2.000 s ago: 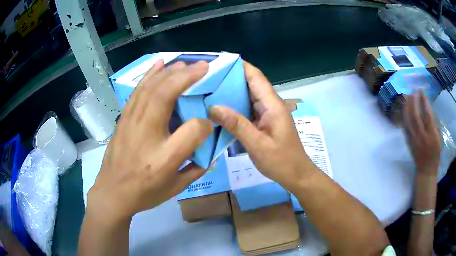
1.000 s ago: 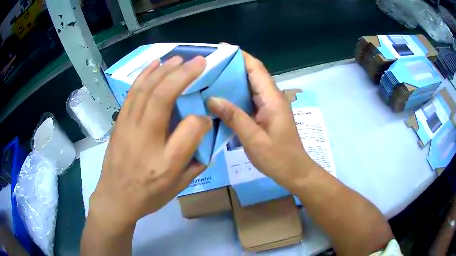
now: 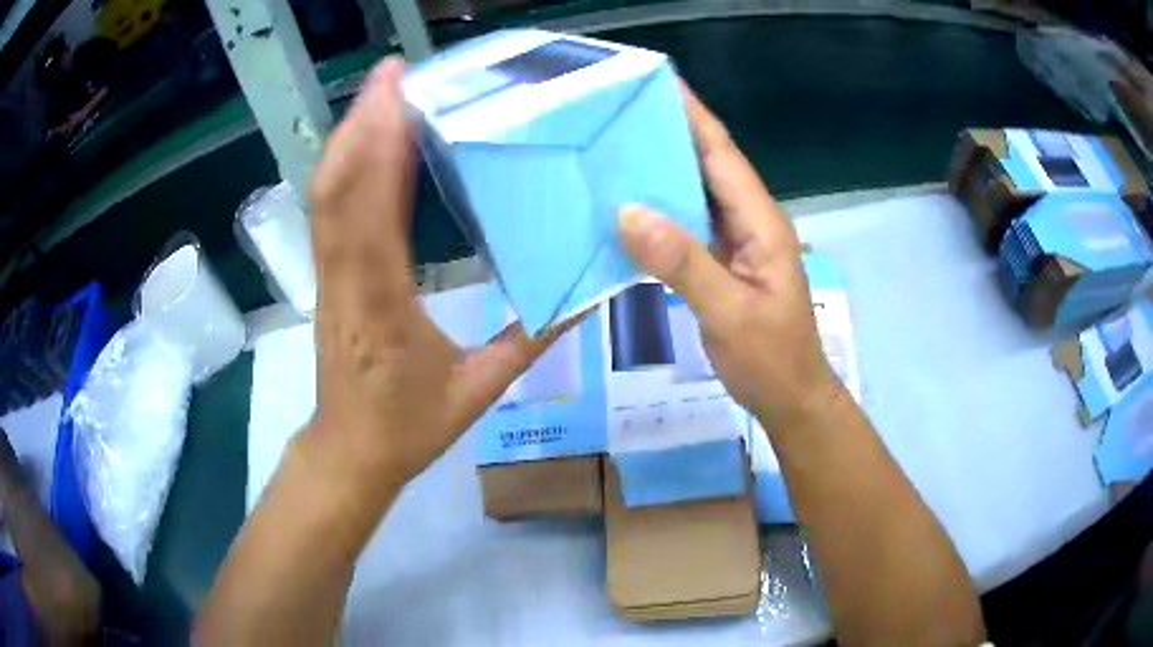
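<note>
A light blue and white humidifier box (image 3: 556, 164) is held up above the table with its closed flap end facing me. The light blue bottom flaps lie crossed and flat across that end. My left hand (image 3: 392, 291) is against the box's left side, fingers up and thumb under the lower edge. My right hand (image 3: 746, 278) grips the right side, thumb on the flaps and fingers behind. Below, flat carton blanks (image 3: 677, 417) lie stacked, with brown flaps toward me. The box's far end is hidden.
More stacked blanks (image 3: 1087, 240) lie at the right, with a loose blank (image 3: 1119, 367) beside them. At the left are white cylinders in clear bags (image 3: 190, 303), a lumpy plastic bag (image 3: 127, 430) and a blue tray (image 3: 76, 367). A chipped metal post (image 3: 272, 89) and dark green belt (image 3: 860, 108) stand behind.
The box has moved up and right. The crossed flaps now lie flatter. My left fingers have moved off the box's top to its left side, and the left thumb off the flaps.
</note>
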